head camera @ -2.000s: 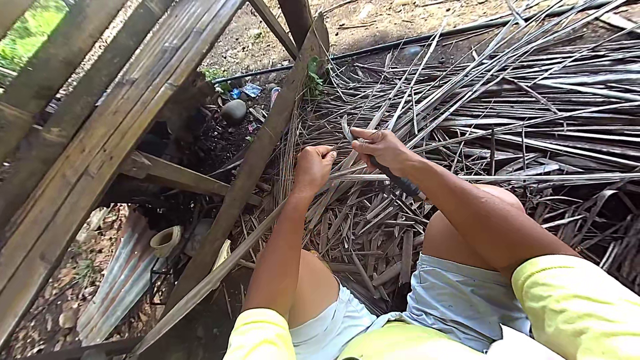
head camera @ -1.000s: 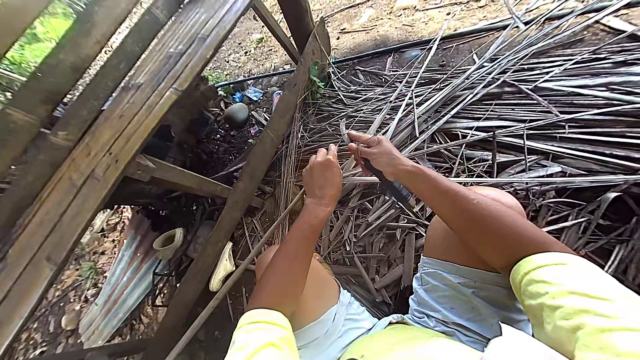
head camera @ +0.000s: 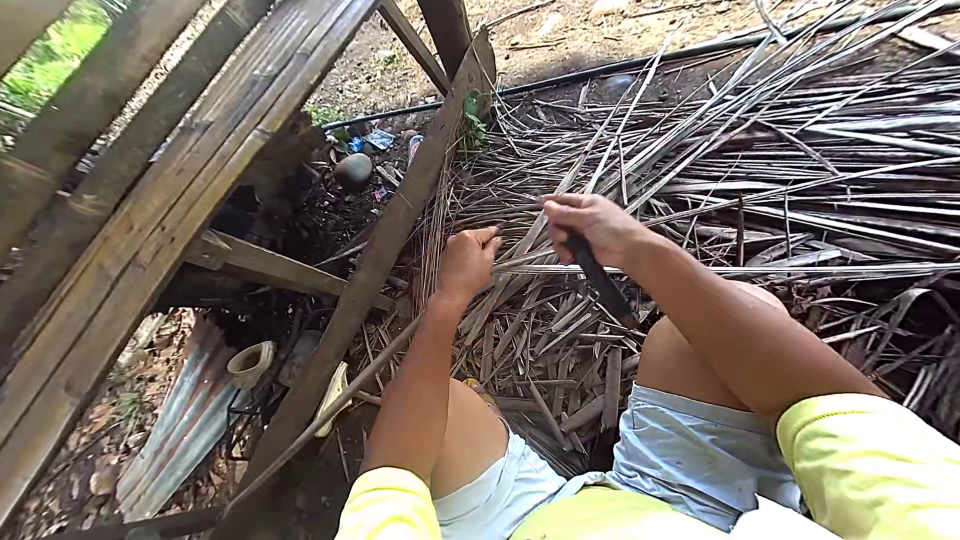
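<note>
My right hand (head camera: 592, 229) is closed around a tool's dark handle (head camera: 606, 289), which points down toward my right knee; its blade is hardly visible. To the left, my left hand (head camera: 469, 262) grips a thin dry palm strip (head camera: 390, 349) that runs down past my left forearm to the lower left. The two hands are a short way apart above a heap of dry palm leaf pieces (head camera: 555, 337). Long dried palm fronds (head camera: 810, 202) lie in a pile to the right of my right hand.
A bamboo-slat bench (head camera: 172, 180) fills the left side, with a slanting wooden post (head camera: 397, 217) beside it. Near the post are a round stone (head camera: 353, 172), a corrugated metal sheet (head camera: 180, 420) and a pale container (head camera: 251, 364). A black hose (head camera: 600, 73) crosses the ground behind.
My hands have moved farther apart than one second ago. The strip by my left forearm has shifted its slant. The curved blade seen above my right hand earlier no longer shows plainly.
</note>
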